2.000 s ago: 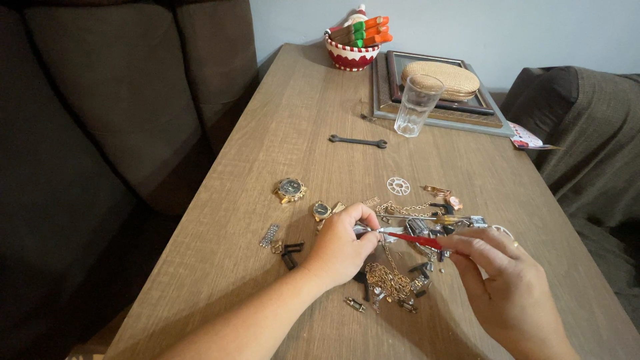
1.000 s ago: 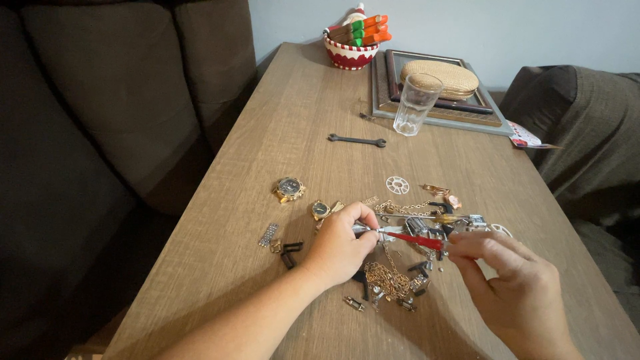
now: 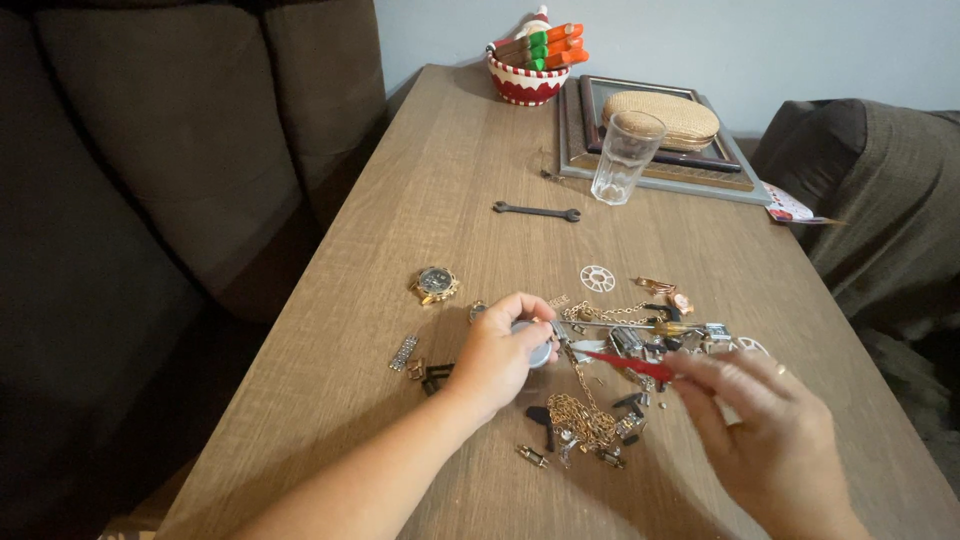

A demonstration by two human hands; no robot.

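Note:
My left hand (image 3: 504, 352) holds a round silver-grey piece (image 3: 534, 346), perhaps a watch case, between thumb and fingers. My right hand (image 3: 757, 420) grips a slim red pointed tool (image 3: 634, 365), probably tweezers, its tip pointing left, a little short of the round piece. Around and beneath the hands lie a gold chain heap (image 3: 581, 421), a screwdriver with an amber handle (image 3: 675, 328), metal watch-band pieces (image 3: 626, 341) and a rose-gold watch (image 3: 681, 302). A large gold watch with a dark dial (image 3: 436, 282) and a silver band piece (image 3: 404, 352) lie left of my left hand.
Beyond the hands lie a white spoked disc (image 3: 598, 279) and a double open-ended wrench (image 3: 536, 212). Farther back, a clear glass (image 3: 626, 159) stands by stacked picture frames (image 3: 675, 184) bearing a woven oval case (image 3: 661, 118). A red-and-white bowl (image 3: 528, 81) stands near the wall.
The round piece now shows its broad face in my left hand, which has turned. The red tool's tip has come away from the left fingers.

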